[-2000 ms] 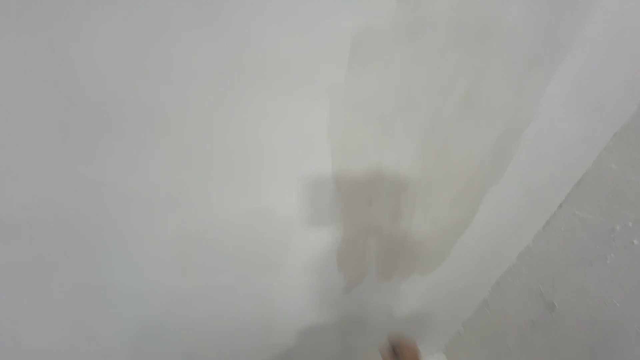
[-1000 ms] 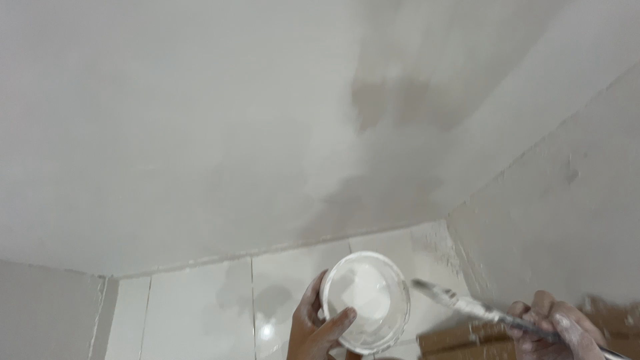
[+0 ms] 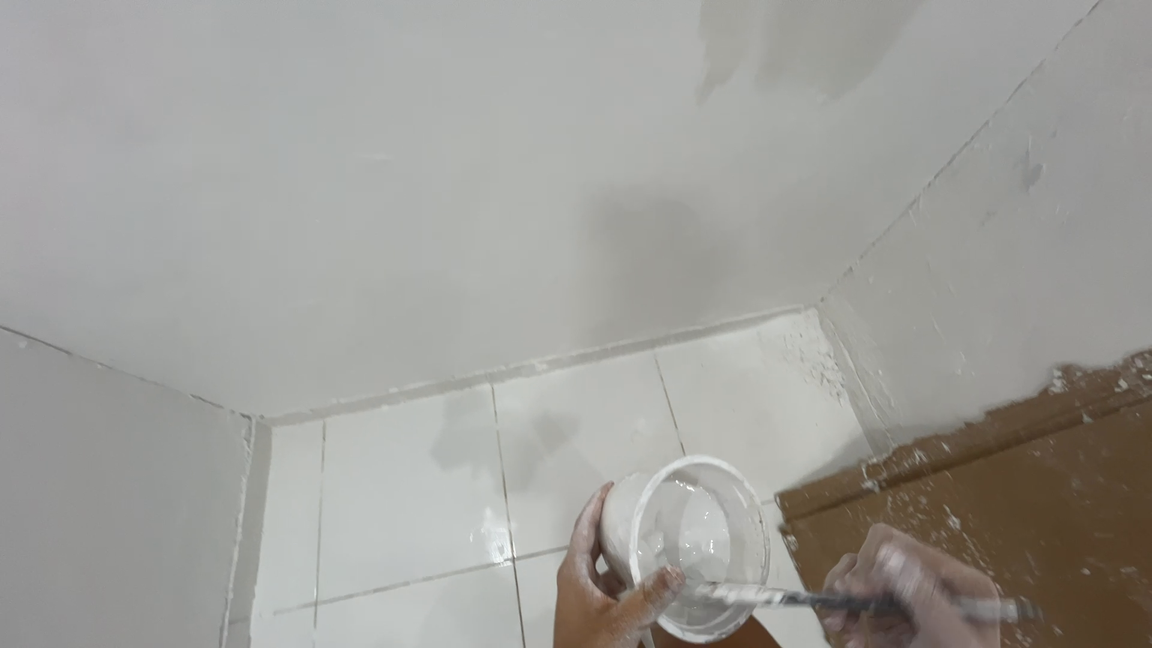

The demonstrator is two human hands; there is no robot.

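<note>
A round white plastic tub (image 3: 621,517) with white paint in its bottom is tilted toward me. My left hand (image 3: 607,576) grips it, thumb over the rim and fingers around the outer side. In my right hand (image 3: 909,585) is a paintbrush (image 3: 810,598), held by its handle and blurred. The brush's whitened head lies across the tub's lower rim; whether its tip touches the paint cannot be told. Beyond both hands stands a whitish wall (image 3: 405,198), with a darker, damp-looking patch (image 3: 810,45) near the top.
White floor tiles (image 3: 405,486) meet the wall below. A grey side wall (image 3: 108,486) stands at the left, another (image 3: 1017,216) at the right. A brown panel (image 3: 1062,486), spattered with white, lies at the lower right, close to my right hand.
The brush has moved left, from beside the tub to over its rim. The tub is tilted more. Two seconds ago the view was mostly wall, with only part of a hand visible.
</note>
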